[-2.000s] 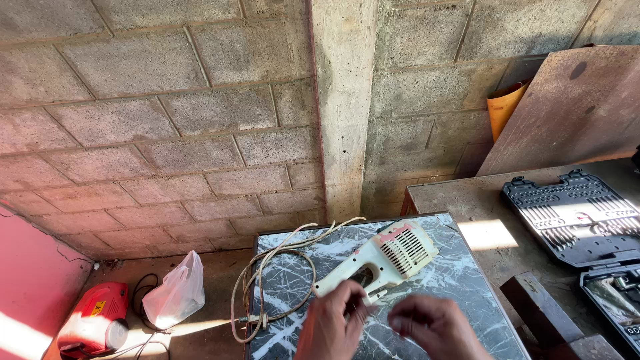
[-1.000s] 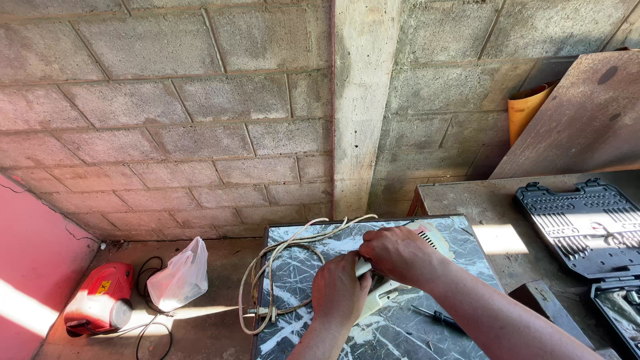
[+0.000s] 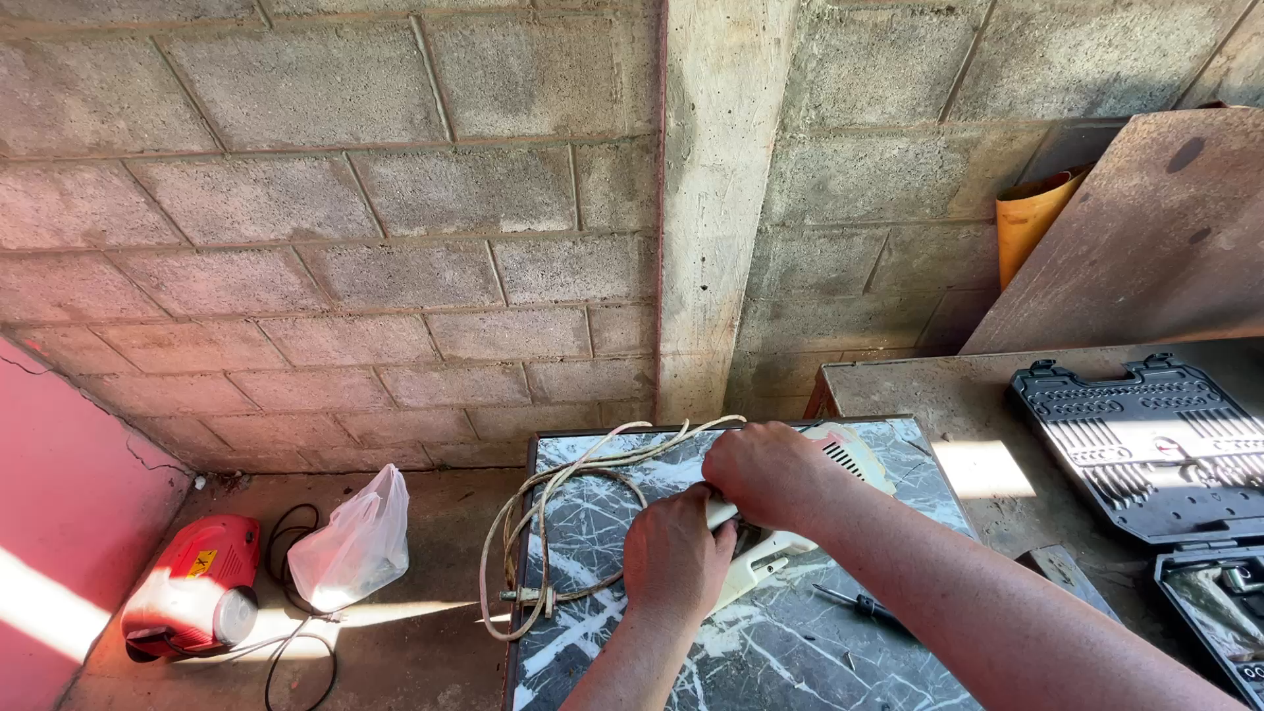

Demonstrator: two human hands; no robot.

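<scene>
A cream plastic power tool housing [image 3: 857, 449] with vent slots lies on a marble-patterned tabletop [image 3: 583, 509]. My left hand [image 3: 676, 553] grips its near handle end. Over the middle of the housing, my right hand [image 3: 755, 469] is closed on a part that the fingers hide. Below my right forearm, a screwdriver [image 3: 864, 602] with a dark handle rests on the tabletop. The tool's pale cord [image 3: 543, 504] loops over the left table edge, with its plug [image 3: 528, 595] near that edge.
An opened black socket set case [image 3: 1136, 444] lies on the worn bench at right, near a metal block [image 3: 1066, 578]. A rusty sheet [image 3: 1136, 227] leans on the block wall. Lower left are a red machine [image 3: 202, 578], its black cable and a white plastic bag [image 3: 355, 543].
Two seconds ago my right hand was off the housing, at its near side. It has since moved onto the housing beside my left hand, and both remain there.
</scene>
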